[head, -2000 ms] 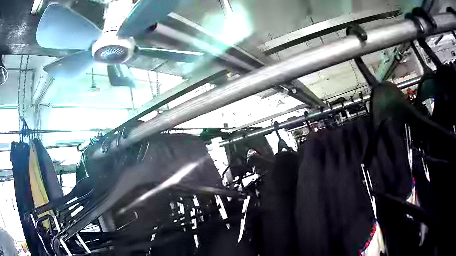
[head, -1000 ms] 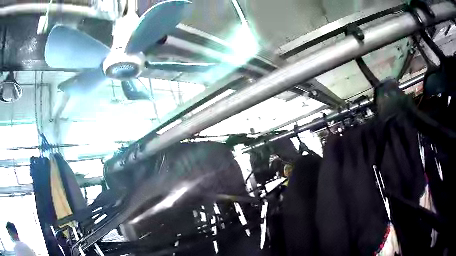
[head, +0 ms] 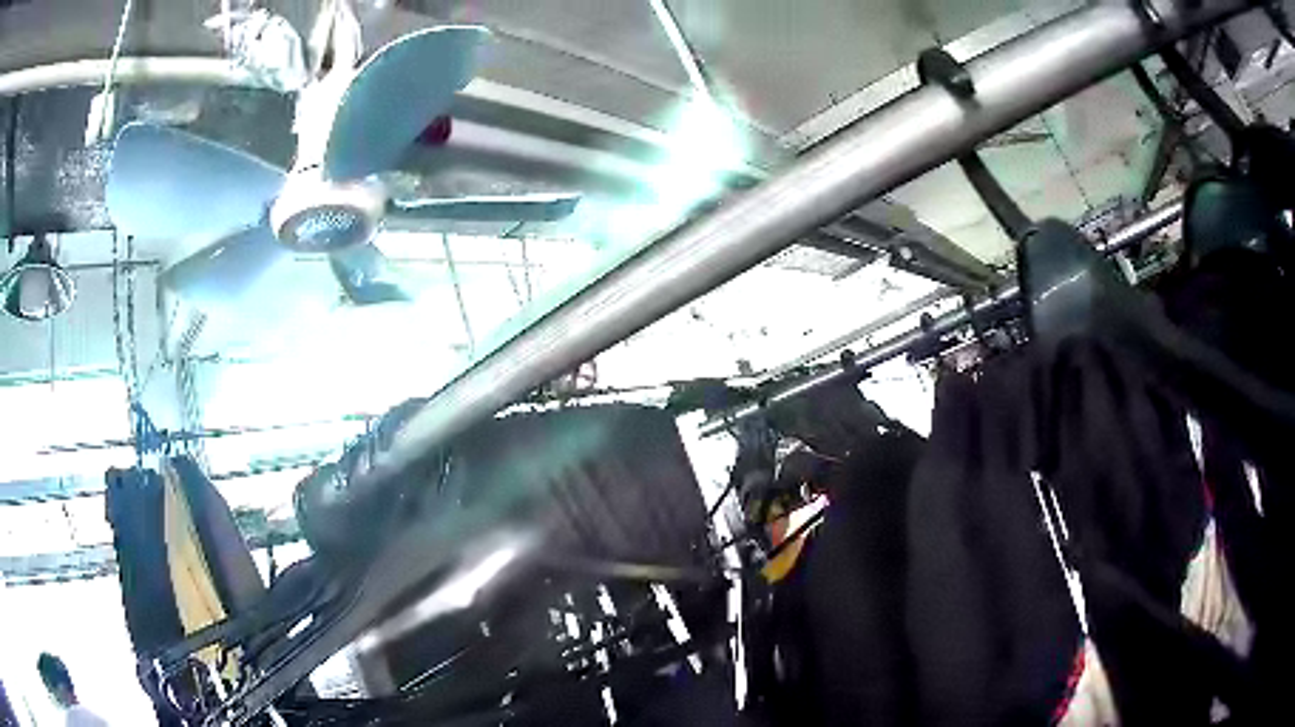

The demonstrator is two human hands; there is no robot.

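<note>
Neither of my hands shows in the head view. A thick silver garment rail (head: 767, 220) slants from the lower left to the upper right. A black hanger (head: 1058, 270) hooks over it at the right, with dark garments (head: 980, 526) below. More dark garments (head: 611, 476) hang at the centre. Several black hangers (head: 291, 646) crowd the lower left, partly blurred. Small white, red-edged strips (head: 1091, 689) show among the dark cloth at the lower right.
A blue-bladed ceiling fan (head: 330, 210) is at the upper left. A second, thinner rail (head: 881, 348) runs behind. A tan garment (head: 189, 561) hangs among dark ones at the left. A person (head: 64, 693) shows small at the lower left edge. Bright windows lie behind.
The view has shifted, so the fan and left-hand garments sit lower. The person at the lower left has come into view. An orange-yellow patch shows more between the central garments. No hand appears.
</note>
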